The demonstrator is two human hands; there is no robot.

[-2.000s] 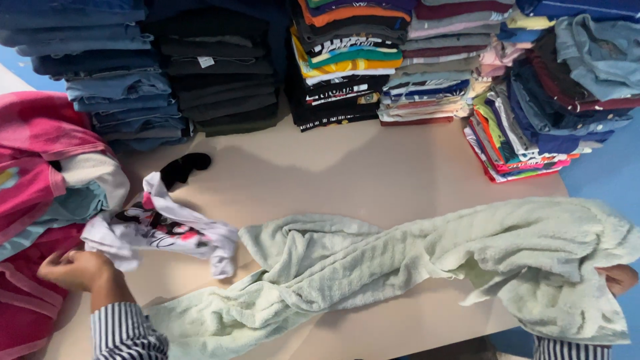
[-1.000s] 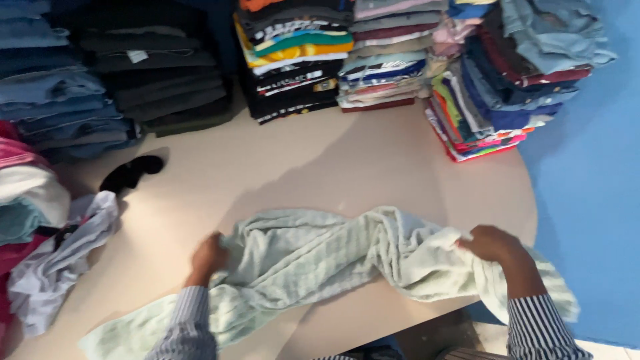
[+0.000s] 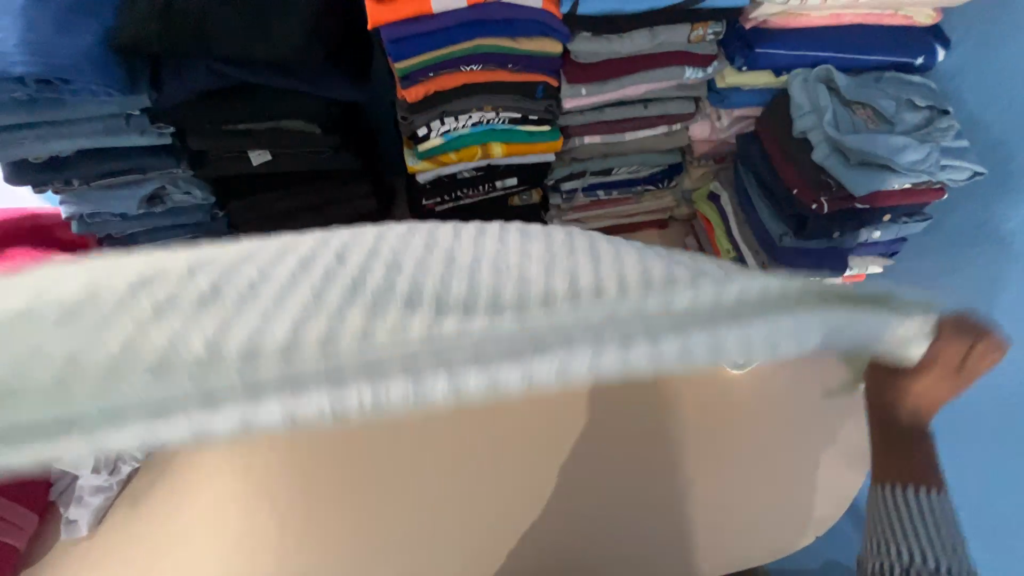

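Note:
A pale green ribbed cloth, blurred by motion, stretches in the air across the view from the left edge to the right. My right hand, below a striped sleeve, grips the cloth's right end beyond the table's rounded right edge. The cloth's left end runs out of view, and my left hand cannot be seen. Under the cloth shows the beige tabletop, with a shadow on it.
Folded jeans, dark garments, colourful shirts and grey and maroon shirts stand in stacks at the back. A crumpled light blue denim garment tops the right pile. White cloth and pink fabric lie at left.
The pale green cloth lay bunched on the table and is now lifted and stretched out. My right hand has moved up and right with its end. My left hand has gone out of view.

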